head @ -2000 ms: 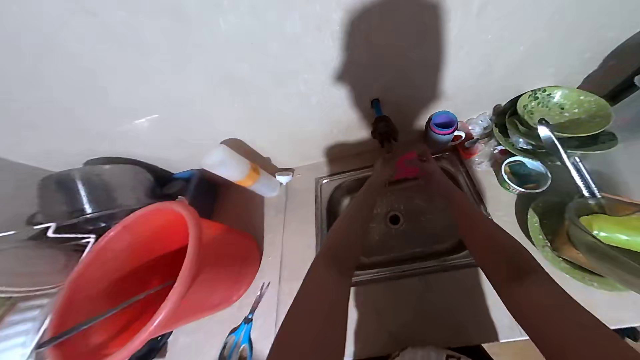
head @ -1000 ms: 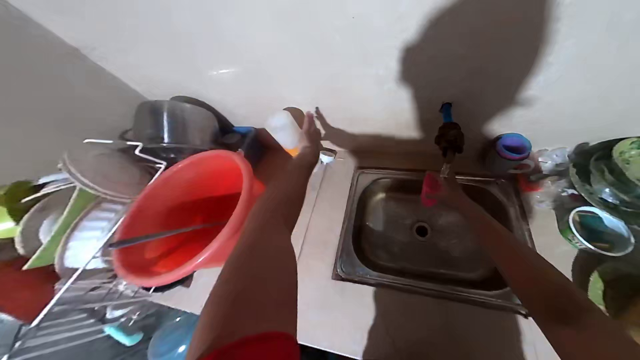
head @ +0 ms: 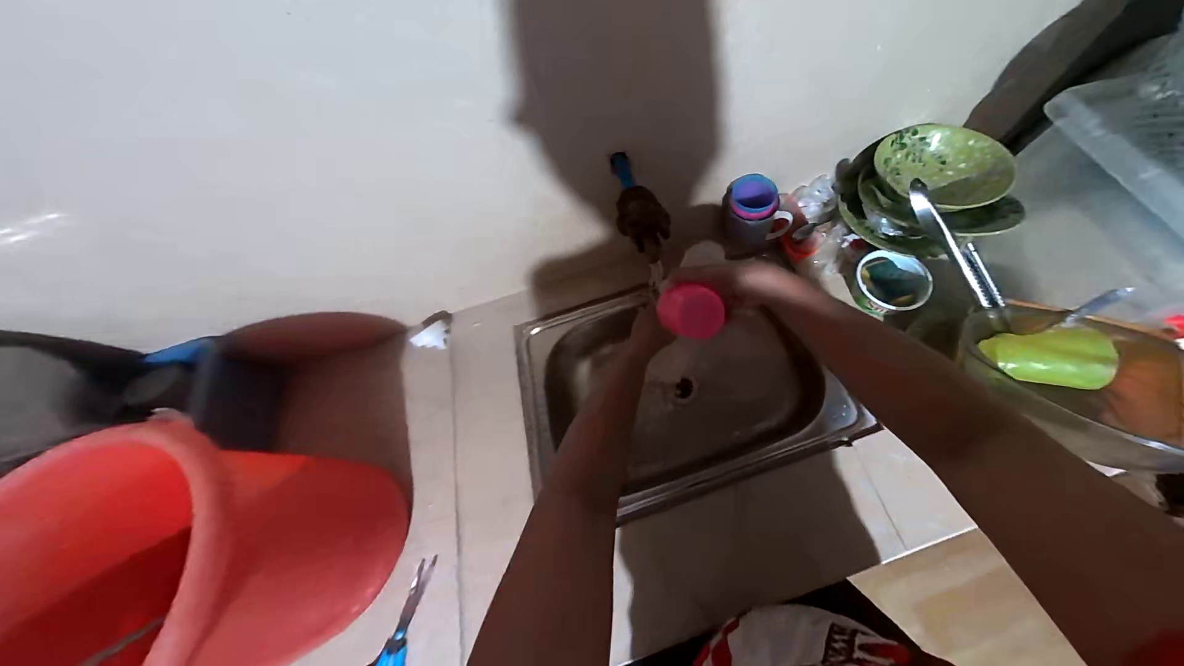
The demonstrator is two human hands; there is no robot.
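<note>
A pink plastic cup [head: 692, 311] is over the steel sink [head: 731, 416], just below the faucet [head: 642, 217]. My right hand [head: 751, 281] is closed against its upper right side, with the fingers partly hidden. My left hand [head: 651, 324] is at the cup's left edge, blurred and mostly hidden, so its grip cannot be told. Water runs from the faucet beside the cup. A pale, translucent thing [head: 705, 254] shows behind my right hand; what it is cannot be told.
At the left are a red plastic basin [head: 324, 518] and blue-handled scissors [head: 404, 615]. Right of the sink stand stacked cups [head: 754, 208], green bowls and plates [head: 943, 166], a small tub [head: 893, 280] and a large glass bowl [head: 1138, 435] holding a green thing [head: 1050, 358].
My left hand has come from the white bottle at the left to the cup at the sink. The bottle is gone from its earlier place beside the basin. The view has shifted.
</note>
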